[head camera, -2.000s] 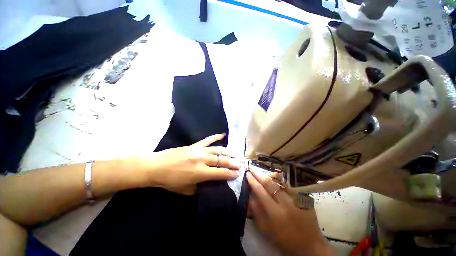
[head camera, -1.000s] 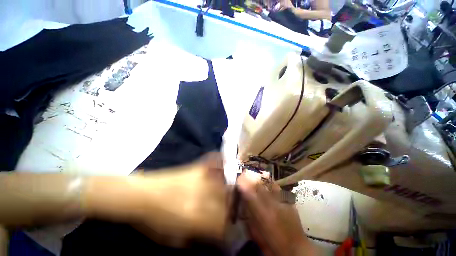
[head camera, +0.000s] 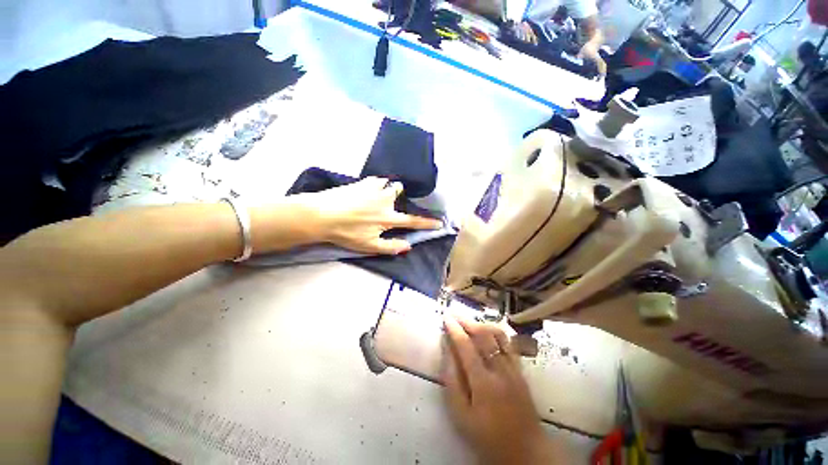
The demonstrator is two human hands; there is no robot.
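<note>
The black garment panel point(head camera: 404, 150) is bunched and partly folded on the table behind and left of the needle, with some pale grey reverse showing. My left hand point(head camera: 368, 216) lies palm down on it, fingers spread and pointing at the machine. My right hand point(head camera: 486, 368) rests on the bare needle plate point(head camera: 409, 341) just in front of the presser foot point(head camera: 448, 295), fingers close together; whether anything is under its fingertips cannot be told. The cream sewing machine point(head camera: 522, 204) stands at the right.
Scissors with red and yellow handles point(head camera: 623, 427) lie right of my right hand. A stack of black cut pieces point(head camera: 136, 91) lies at the far left. A white partition with a blue edge point(head camera: 436, 68) stands behind. A printed paper point(head camera: 676, 136) and another person's arm point(head camera: 592, 41) show beyond.
The panel has moved from the front of the table to behind the needle, baring the needle plate and table front. My left hand has moved away from me with it. The view has shifted.
</note>
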